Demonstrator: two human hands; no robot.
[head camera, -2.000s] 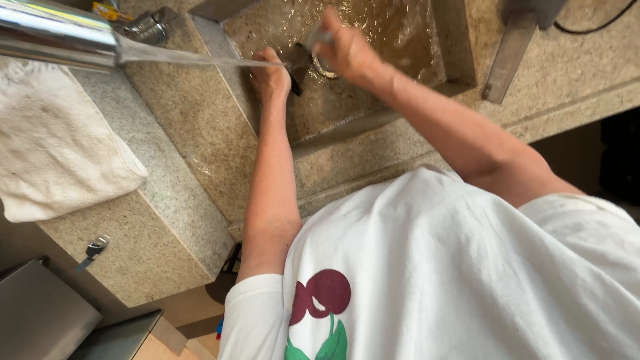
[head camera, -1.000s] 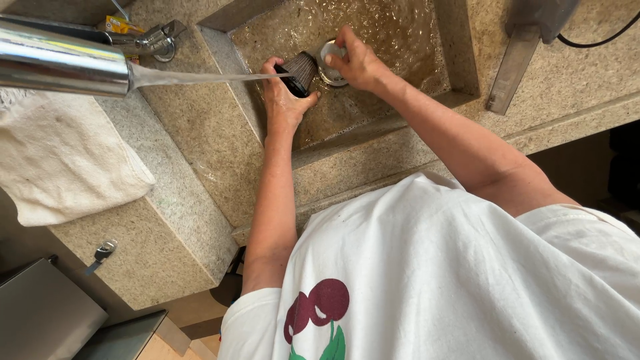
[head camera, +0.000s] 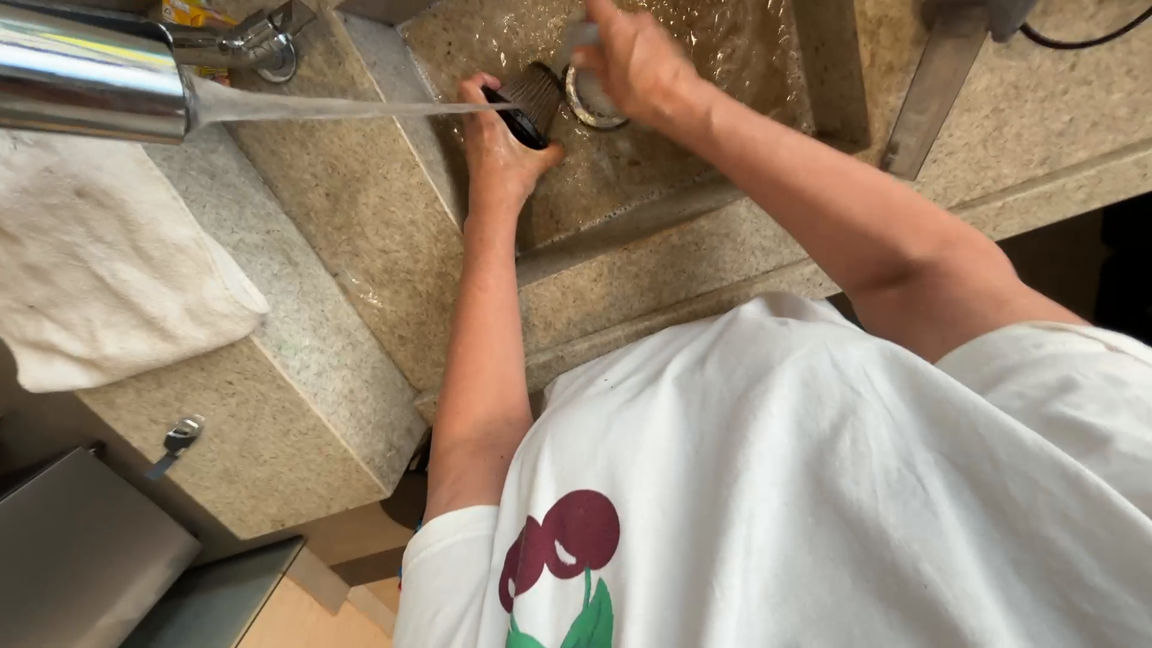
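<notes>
My left hand (head camera: 506, 148) holds a dark, ribbed, cone-shaped part (head camera: 533, 103), perhaps a filter, by its black rim, low over the stone sink (head camera: 585, 193). Water from the chrome faucet (head camera: 99, 76) runs in a stream onto its rim. Just to the right, my right hand (head camera: 641, 67) is blurred and has its fingers around something pale and translucent that I cannot make out. Beneath those fingers lies a round metal ring (head camera: 596, 101), probably the sink drain. Shallow water covers the sink floor.
A white towel (head camera: 117, 270) drapes over the raised stone ledge at left. Behind the faucet are a chrome valve (head camera: 270, 49) and a yellow packet (head camera: 189, 13). A flat metal bar (head camera: 936, 90) and a black cable (head camera: 1080, 43) lie right of the sink.
Two seconds ago the dark part was mostly hidden at my left hand; now its ribbed side shows. My right hand has shifted about beside it, near the round ring.
</notes>
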